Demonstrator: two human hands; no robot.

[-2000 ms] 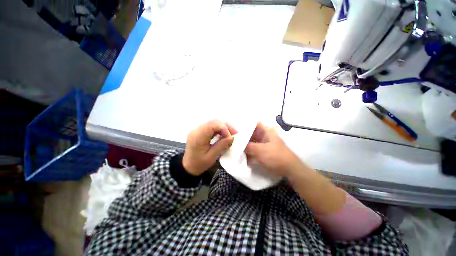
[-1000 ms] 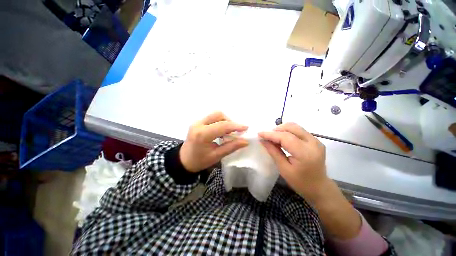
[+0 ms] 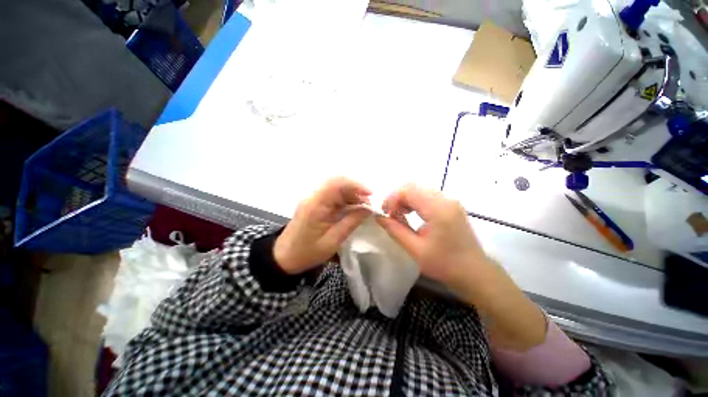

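A white fabric piece (image 3: 378, 267) hangs folded from the fingertips of both hands, over the table's front edge and in front of my body. My left hand (image 3: 318, 225) pinches its top edge from the left, thumb and fingers together. My right hand (image 3: 435, 233) pinches the same edge from the right, close beside the left fingertips. The part of the edge between the fingertips is mostly hidden.
The sewing machine head (image 3: 574, 77) stands at the right, its needle area beyond my right hand. Snips (image 3: 602, 221) lie right of it. Tan cardboard (image 3: 494, 62) lies behind. A blue crate (image 3: 74, 186) and a white fabric heap (image 3: 147, 283) are at the left below the table (image 3: 209, 205).
My hands have come closer together on the fabric's top edge. The fabric has been turned and now hangs narrower. The camera view has shifted slightly.
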